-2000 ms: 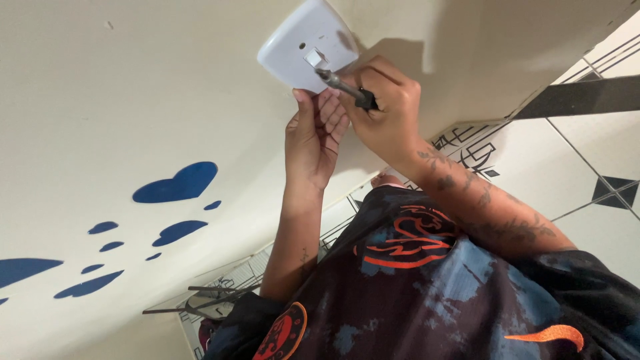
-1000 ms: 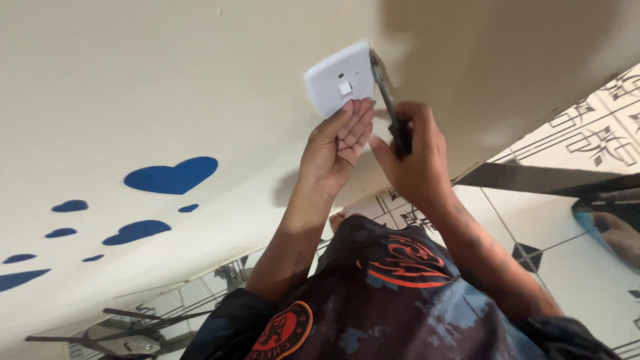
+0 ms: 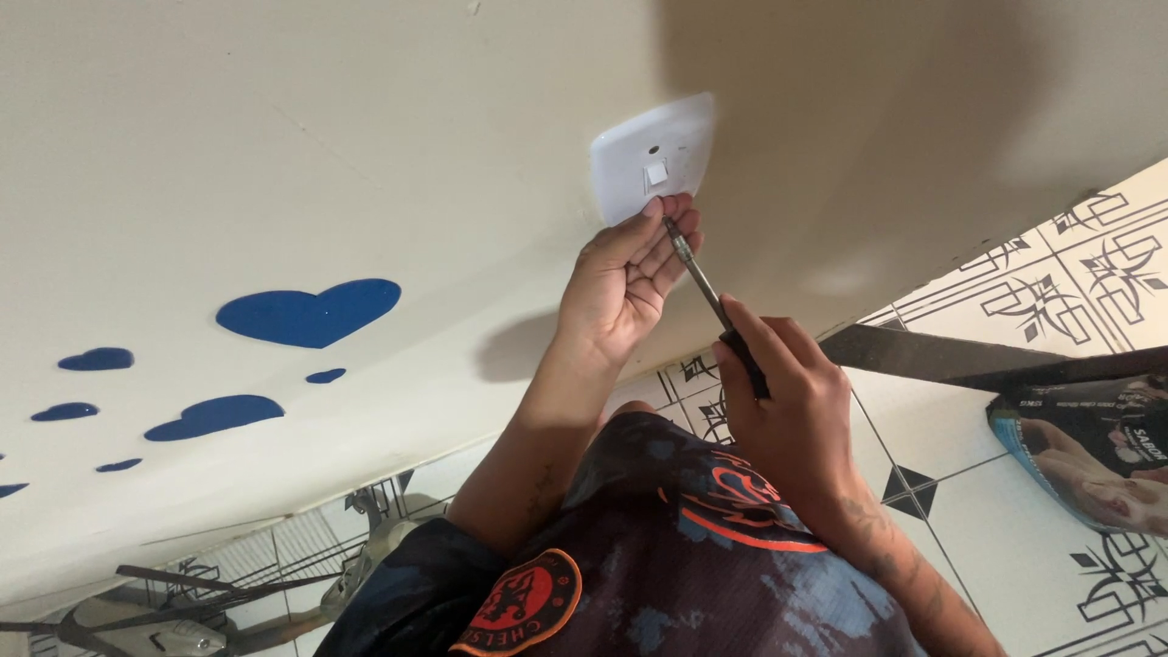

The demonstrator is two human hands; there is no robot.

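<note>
A white light switch plate [image 3: 630, 151] with a small rocker and a dark screw hole is on the wall. My left hand [image 3: 630, 274] is palm up at the plate's lower edge, thumb and fingertips brought together there; whether they pinch a screw cannot be made out. My right hand [image 3: 789, 392] grips the black handle of a screwdriver [image 3: 701, 274] with a metal shaft. The tool's tip lies at the left fingertips, just below the plate.
Blue heart decorations [image 3: 310, 313] are on the wall to the left. Patterned tiles [image 3: 958, 465] cover the floor, with a dark threshold strip [image 3: 931, 356] across them. A printed bag [image 3: 1086, 456] lies at the right. Thin dark bars and a pale object [image 3: 151, 630] are at the lower left.
The screwdriver's tip was by the rocker, then at the plate's right edge; now it is at my left fingertips below the plate. My left hand stays at the lower edge.
</note>
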